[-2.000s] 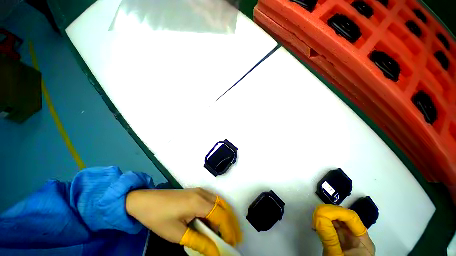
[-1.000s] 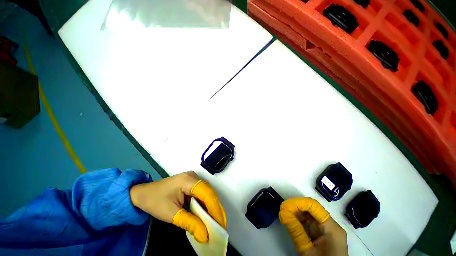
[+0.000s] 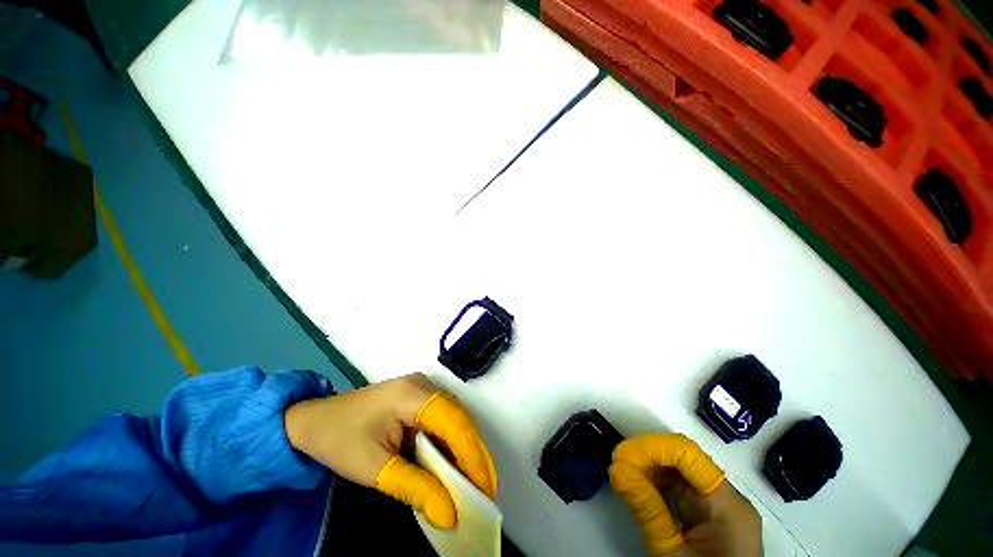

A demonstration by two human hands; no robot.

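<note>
My left hand point(image 3: 403, 452), with yellow finger cots, grips a cream-white wiping pad point(image 3: 466, 511) between thumb and fingers. My right hand point(image 3: 681, 495), also in yellow finger cots, has its curled fingers at the right edge of a black smartwatch body point(image 3: 579, 457) on the white foam mat point(image 3: 653, 261). Whether they grip it cannot be told. Another smartwatch body point(image 3: 477, 339) lies farther up, with a white patch on its face. Two more lie to the right: one with a white patch point(image 3: 739, 398) and a plain dark one point(image 3: 803, 458).
Red-orange foam trays point(image 3: 751, 141) with black units in their pockets stand along the upper right. A clear plastic film point(image 3: 370, 27) lies at the mat's far end. A dark seam point(image 3: 530, 144) crosses the mat. Blue floor with a yellow line and a brown box point(image 3: 44, 207) are at left.
My right hand has moved left, from beside the right-hand watch bodies to the middle one. My left hand has shifted slightly up and left, showing more of the pad.
</note>
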